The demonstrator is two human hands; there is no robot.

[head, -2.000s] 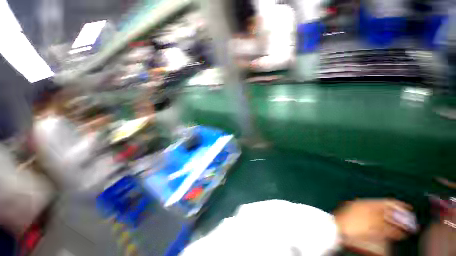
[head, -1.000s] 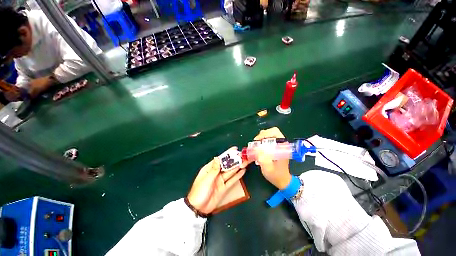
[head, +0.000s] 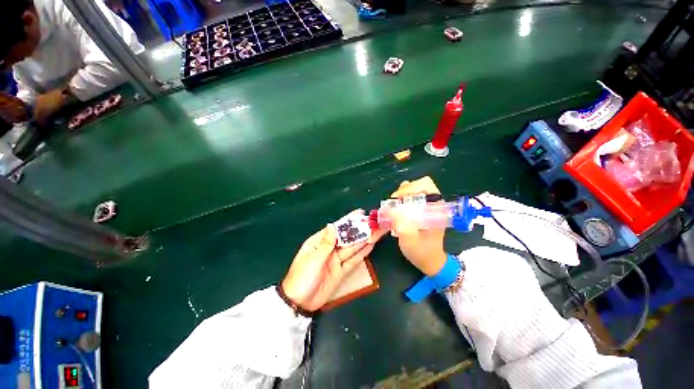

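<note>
My left hand (head: 313,266) holds a small white squarish electronic assembly (head: 353,229) with dark and red details between its fingers. My right hand (head: 420,232) grips a dispensing syringe (head: 434,215) with a clear barrel, pinkish contents and a blue cap. The syringe lies nearly level, and its red front end is at the assembly's right edge; whether the tip touches cannot be told. A brown-edged fixture block (head: 356,286) with a pale centre lies on the bench, partly hidden under my left hand. A blue strap (head: 449,273) is around my right wrist.
A red upright bottle (head: 449,123) stands beyond my hands. A blue-grey controller (head: 559,171) and a red bin (head: 584,169) of pink bags are right, near a white sheet (head: 544,237). A blue machine (head: 57,323) is left. Assemblies lie on the green belt; a black tray (head: 259,36) and a person (head: 72,53) are beyond.
Since two seconds ago, the view has turned down to the bench. Since one second ago, the hands keep nearly the same pose; assemblies on the belt and the tray appear slightly shifted in view.
</note>
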